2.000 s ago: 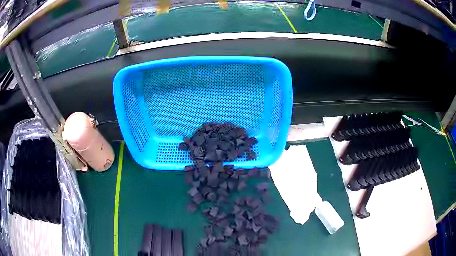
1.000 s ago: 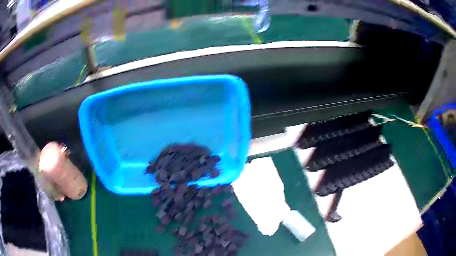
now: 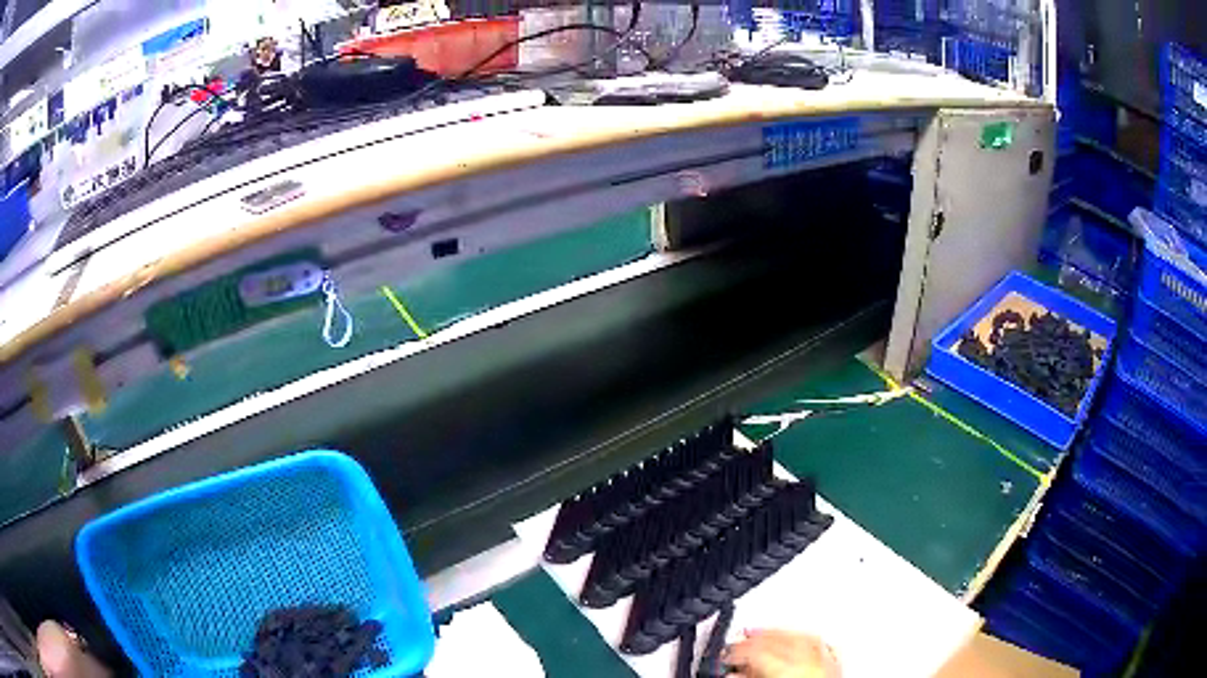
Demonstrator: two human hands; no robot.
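My right hand [image 3: 784, 656] is at the bottom edge, partly cut off, with its fingertips on a black finished part [image 3: 717, 638]. This part lies beside another one at the front of the slanted rows of finished parts [image 3: 721, 563] on the white sheet [image 3: 874, 596]. My left hand is not in view. The light blue basket [image 3: 252, 477] stands at the lower left with a pile of small black pieces [image 3: 311, 645] in it. Part of the white cloth [image 3: 483, 646] shows at the bottom edge.
A blue tray [image 3: 942, 360] at the right holds small black pieces on a brown layer. Stacked blue crates [image 3: 1125, 497] stand beyond the bench edge. A raised wood-edged shelf [image 3: 530, 129] crosses above the bench. The pink bottle [image 3: 69, 654] is cut off at the lower left.
The view has swung right and up, so the basket and rows sit further left. My right hand has come in at the bottom, and a second single part shows in front of the rows.
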